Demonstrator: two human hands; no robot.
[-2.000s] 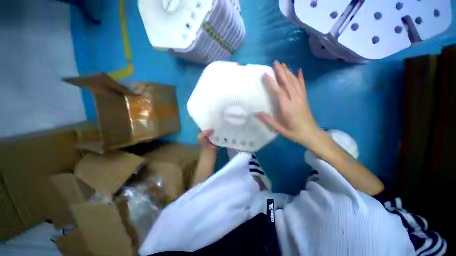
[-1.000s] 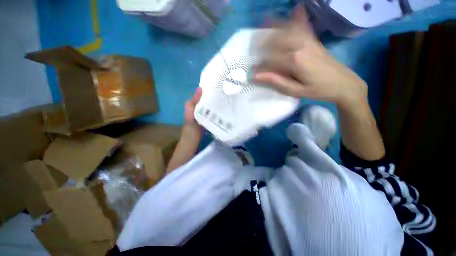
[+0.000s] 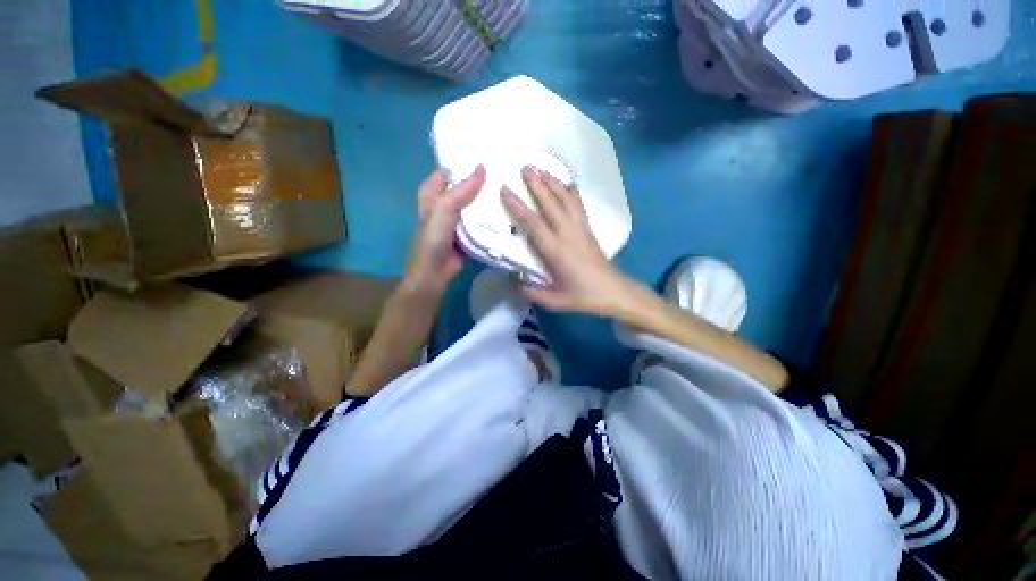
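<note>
A white hexagonal cover is held above my knees, its dotted outer face up. A thin lavender edge shows under its lower left side, perhaps an insert. My left hand grips the cover's lower left edge, with the thumb on top. My right hand lies on the cover's lower face with spread fingers; whether it also grips the edge is hidden. The hands hide most of the printed marks.
A stack of covers is cut off at the top edge. A lavender pile of perforated inserts is at the upper right. Open brown cartons stand at left, one with clear film. Dark brown cartons line the right.
The cover has turned and tilted in my hands. My right hand has moved down from its far side to its near part. My left hand has shifted its grip, thumb now on top.
</note>
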